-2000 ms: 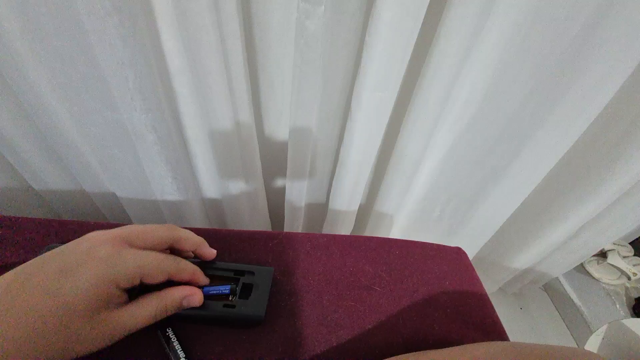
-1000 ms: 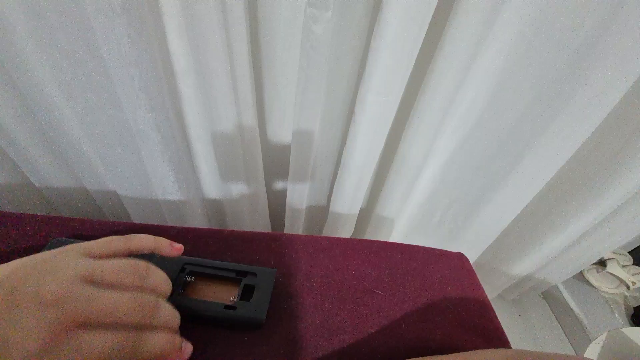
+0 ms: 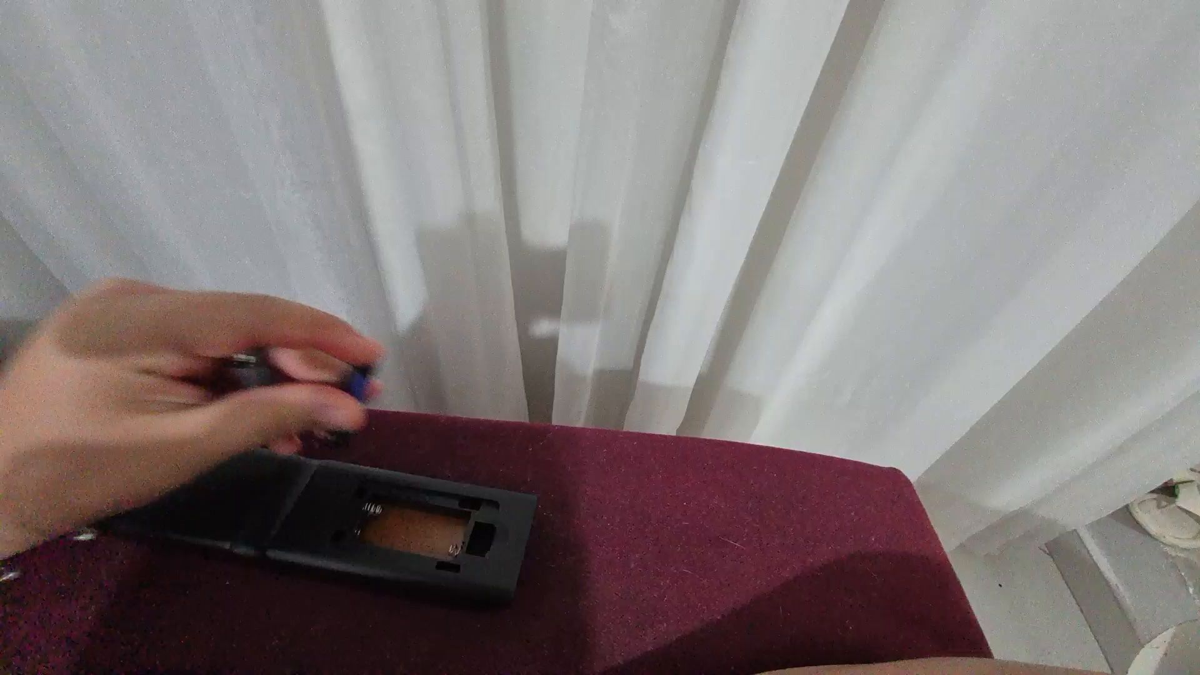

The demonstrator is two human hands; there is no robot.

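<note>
A black remote control (image 3: 412, 539) lies back side up on a dark red padded surface. Its battery compartment (image 3: 412, 532) is uncovered, showing metal springs and a brown inside, with no battery in it. Above the remote's left part, my left hand (image 3: 216, 375) is raised and blurred, its fingers closed around small batteries. The blue end of one battery (image 3: 359, 382) shows between thumb and fingertips; a dark one (image 3: 251, 368) lies deeper in the hand. My right hand is out of view.
White curtains (image 3: 609, 206) hang behind the padded surface (image 3: 750, 525). Skin of a body part shows at the bottom edge. At the right are a pale floor (image 3: 1022, 600), a grey ledge (image 3: 1125, 562) and a light-coloured shoe or sandal (image 3: 1167, 516).
The blue battery, in the compartment two seconds ago, is out of it and in my left hand. That hand has lifted off the remote, uncovering more of its left part.
</note>
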